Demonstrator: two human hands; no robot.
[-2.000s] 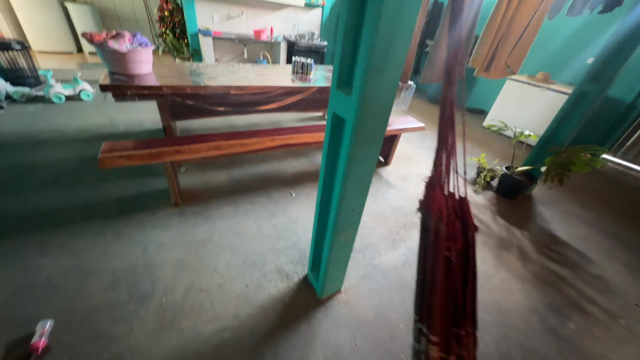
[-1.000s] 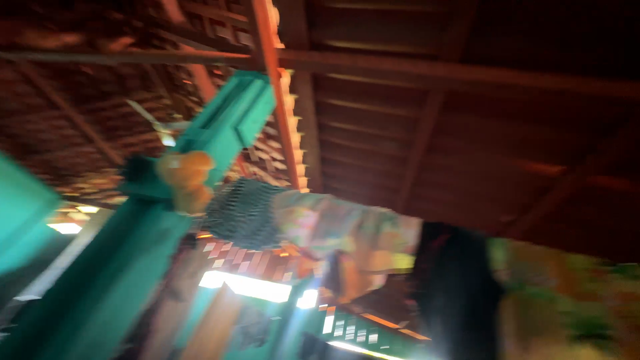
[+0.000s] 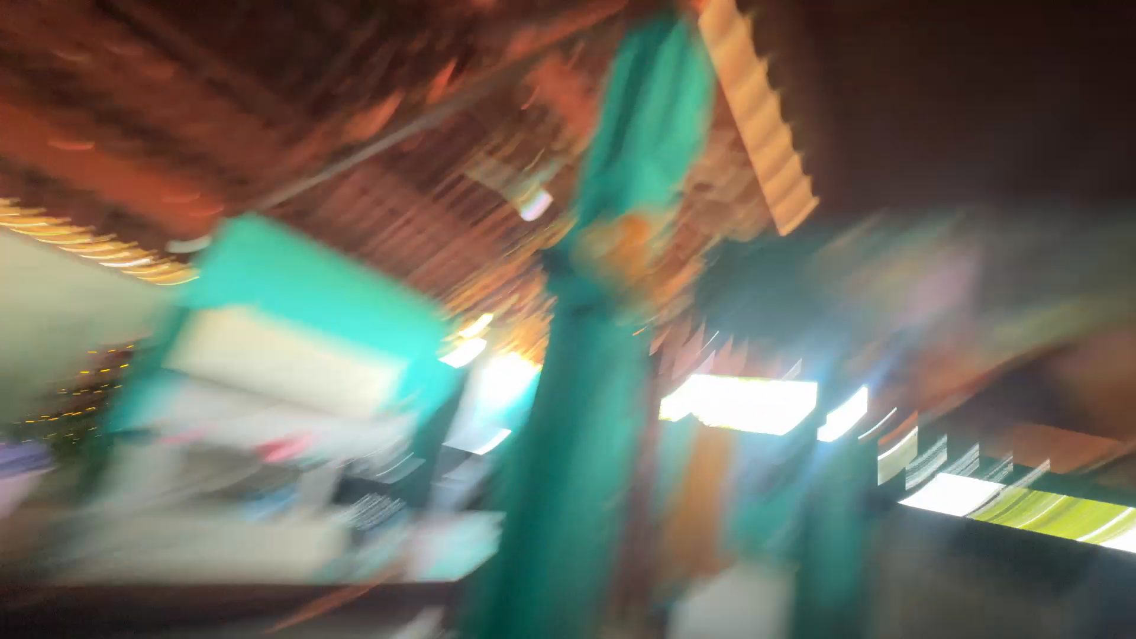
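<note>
Heavy motion blur covers the whole head view. A teal post (image 3: 577,426) stands left of centre and rises towards the roof. On its upper part is a blurred orange-tan shape (image 3: 626,248), which may be my right hand; its fingers cannot be made out. Blurred grey, pink and greenish patches (image 3: 941,275) stretch from near that shape to the right edge, perhaps a sleeve or cloth. Whether anything is held there cannot be told. My left hand does not show.
Dark roof beams and tiles (image 3: 355,115) fill the top. A teal-framed wall opening (image 3: 293,355) lies left, with blurred kitchen items behind it. Small lights (image 3: 89,382) dot the far left. Bright openings (image 3: 745,404) show right of the post.
The view has swung up from the floor, bench and hammock to the roof. The orange-tan shape remains against the post, as one second ago.
</note>
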